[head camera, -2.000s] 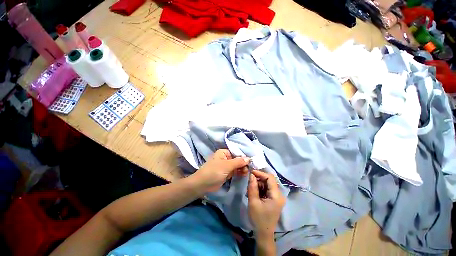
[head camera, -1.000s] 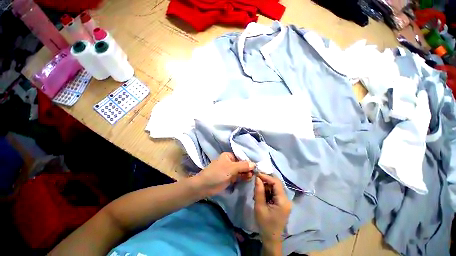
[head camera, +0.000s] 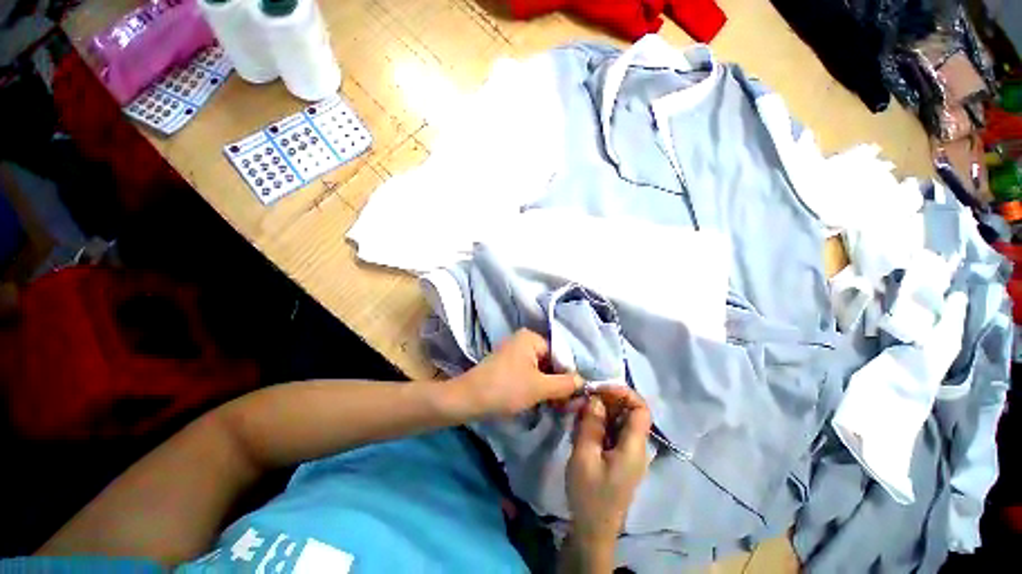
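A light grey-blue garment (head camera: 773, 392) with white trim and white panels lies spread over the wooden table's near edge. My left hand (head camera: 521, 376) pinches a fold of it between thumb and fingertips, below a small raised loop of cloth edge. My right hand (head camera: 605, 448) is close against the left fingertips, its thumb and index finger together at the same spot. Whatever small thing is between the right fingertips is too small to tell. A thin thread line runs over the grey cloth to the right of my right hand.
A card with rows of dots (head camera: 297, 146) lies left on the table (head camera: 336, 297), near white thread cones (head camera: 300, 56) and a pink pack (head camera: 146, 45) on another card. Red cloth (head camera: 605, 11) is at the back. More grey-and-white garments (head camera: 897, 448) lie right. A red stool (head camera: 112, 348) stands lower left.
The view has shifted, so the table items sit higher and partly leave the frame. My hands stay together at the same fold, with the right fingers bent closer over the left fingertips.
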